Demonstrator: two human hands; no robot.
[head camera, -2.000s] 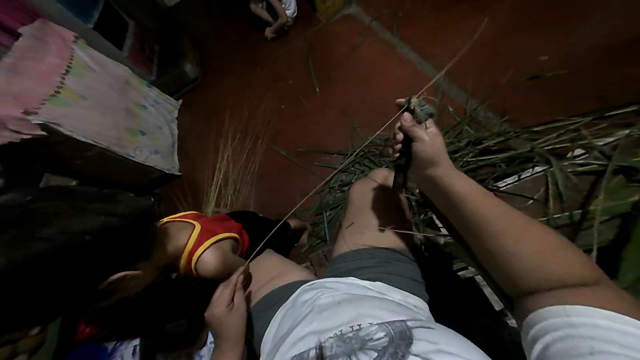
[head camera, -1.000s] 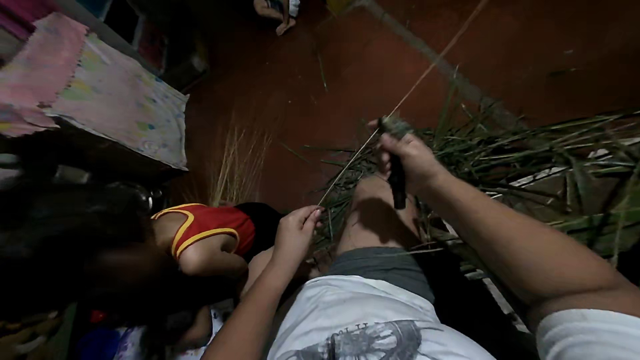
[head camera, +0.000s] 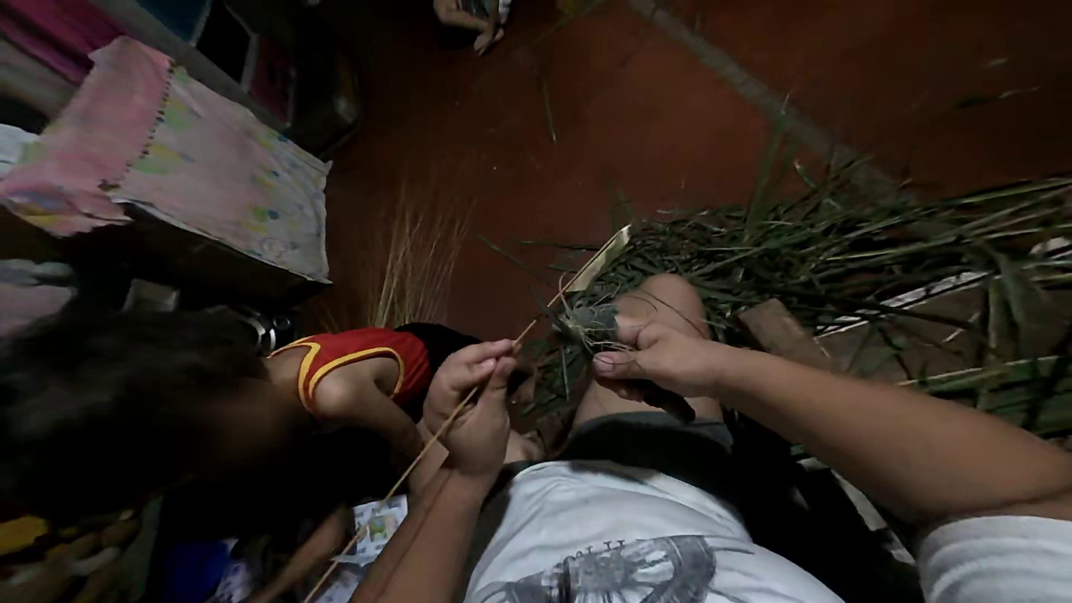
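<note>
My left hand (head camera: 473, 406) pinches a long thin brown leaf rib (head camera: 444, 429), which runs from the lower left up past the fingertips. Its upper end carries a pale green strip of leaf (head camera: 601, 261). To the right, my right hand (head camera: 662, 360) is closed around a dark-handled tool, likely a knife, with its handle (head camera: 666, 400) below the palm. Fine curled shavings (head camera: 593, 328) and a grey wrapping cover the tool's front, so its blade cannot be made out. The rib's upper part passes just left of the shavings.
Long green leaves and stalks (head camera: 804, 251) lie piled at the right. Thin pale ribs (head camera: 419, 251) stand in a bunch beyond a person in a red top (head camera: 364, 360), close on my left. A cloth-covered box (head camera: 226, 167) is upper left; another person's legs (head camera: 473, 21) show at the top.
My left hand has moved up from low at the left, toward my right hand. The rib now extends down behind the left hand, and its leafy end is near the tool.
</note>
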